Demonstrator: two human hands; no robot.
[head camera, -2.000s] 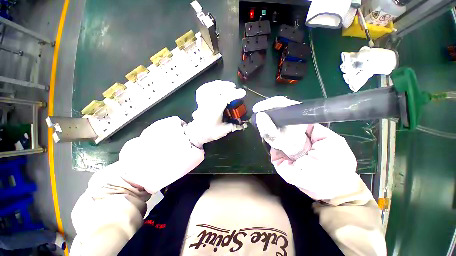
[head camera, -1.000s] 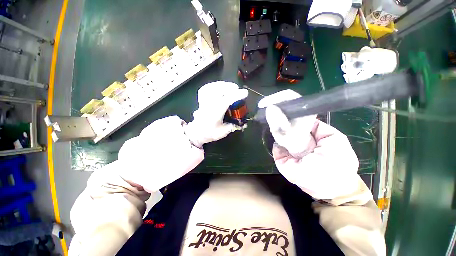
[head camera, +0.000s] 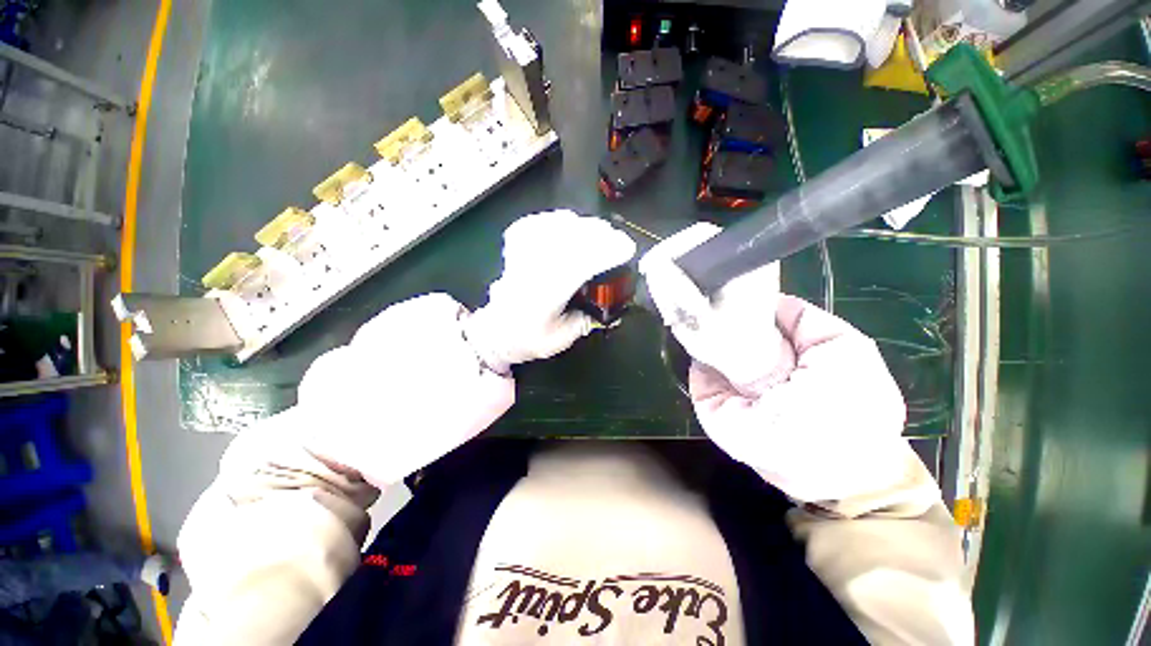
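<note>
My left hand (head camera: 549, 284), in a white glove, holds a small coil (head camera: 610, 295) with orange windings and a dark body; its fingers hide part of it. My right hand (head camera: 726, 303), also gloved, grips the lower end of a long grey syringe (head camera: 839, 189). The syringe slants up to the right to its green cap (head camera: 991, 120), where a clear hose joins. The syringe's tip end is beside the coil; whether they touch I cannot tell.
A white bar fixture (head camera: 379, 227) with several yellow blocks lies slanted at left. Dark coils (head camera: 738, 126) stand in two groups at the back. A white glove (head camera: 827, 32), a yellow tray (head camera: 896, 66) and a partly hidden white piece are at back right.
The syringe's capped end has swung upward and left, now covering much of the white piece. The coil in my left hand has turned, showing less blue.
</note>
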